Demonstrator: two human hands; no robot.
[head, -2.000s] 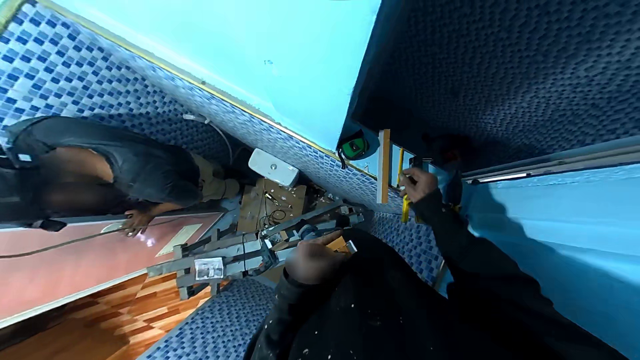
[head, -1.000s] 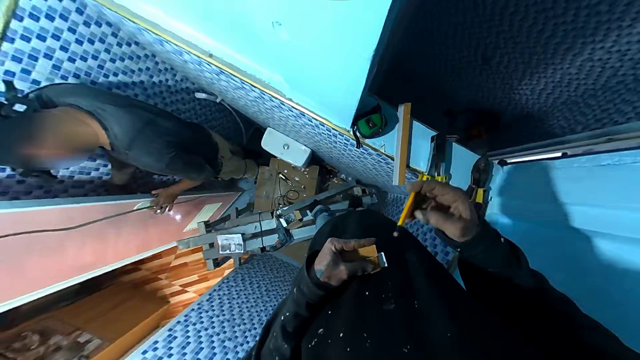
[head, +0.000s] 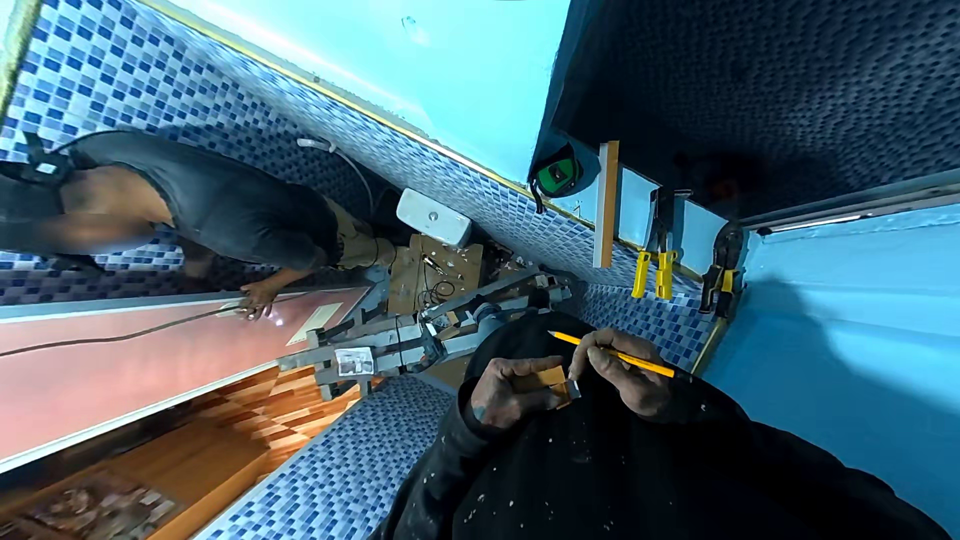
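Observation:
In front of my body, my left hand [head: 504, 396] grips a small wooden block [head: 544, 379] that has a grey piece [head: 574, 389] at its end. My right hand [head: 626, 371] holds a yellow pencil [head: 646, 364], its point directed left, and its fingertips are close to the block's end. Beyond my hands, a wood strip [head: 606, 204] stands at the blue ledge. A green and black tape measure [head: 556, 176] lies left of it. To its right are yellow-handled pliers or cutters [head: 655, 264] and another black and yellow hand tool [head: 722, 270].
At left a co-worker [head: 217, 202] bends with a hand [head: 259, 298] on a pink panel [head: 150, 352] crossed by a cable [head: 142, 330]. A grey trestle [head: 390, 345] stands below, beside a board [head: 435, 274] with a coiled wire. A white cistern-like box [head: 433, 217] sits by the tiled wall.
My right hand, holding the pencil, has come back from the ledge toward my left hand. The pencil has tipped from steep to nearly level. The co-worker's hand remains on the panel.

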